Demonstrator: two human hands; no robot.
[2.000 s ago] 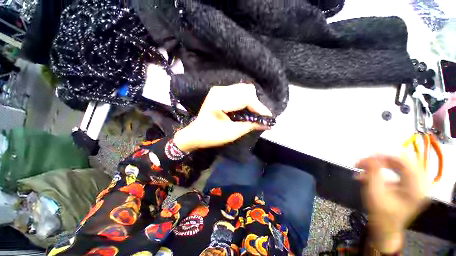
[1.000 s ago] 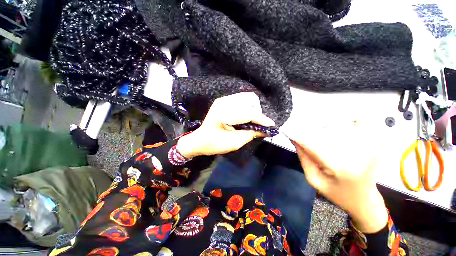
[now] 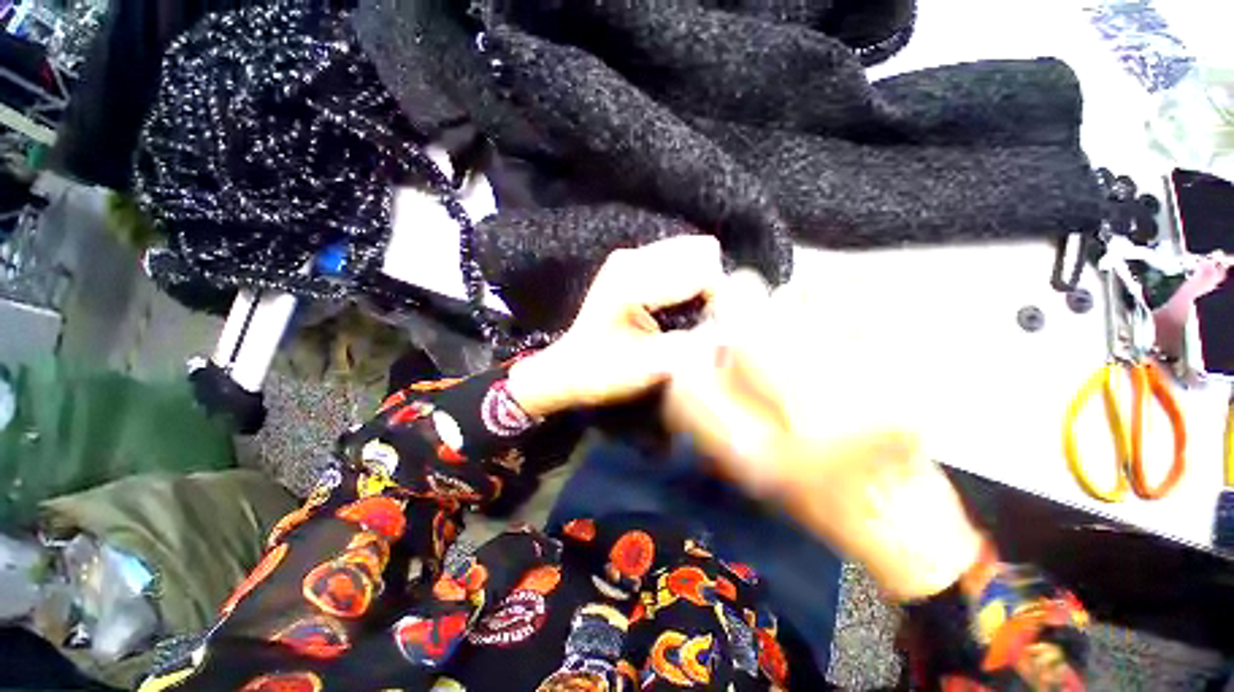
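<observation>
The dark charcoal garment [image 3: 920, 156] lies over the white table, with its edge hanging towards my lap. My left hand [image 3: 616, 331] pinches the garment's edge near the middle of the view. My right hand [image 3: 785, 433] is blurred and overexposed, right up against the left fingertips. It hides the pinched trim at that spot. No needle or thread can be made out. The black-and-white glinting trim bundle [image 3: 271, 149] lies at the upper left, and a strand of it runs down towards my left wrist.
Orange-yellow handled scissors [image 3: 1126, 430] lie on the white table [image 3: 934, 338] at the right. Dark buttons [image 3: 1031, 319] and a slim metal tool [image 3: 1068, 264] lie near them. A black rectangle [image 3: 1204, 223] is at the right edge. Green cloth [image 3: 115, 419] lies at the left.
My right hand came in from the far right and has moved left to meet my left hand. The scissors, earlier behind it, are uncovered. My left hand keeps its pinch.
</observation>
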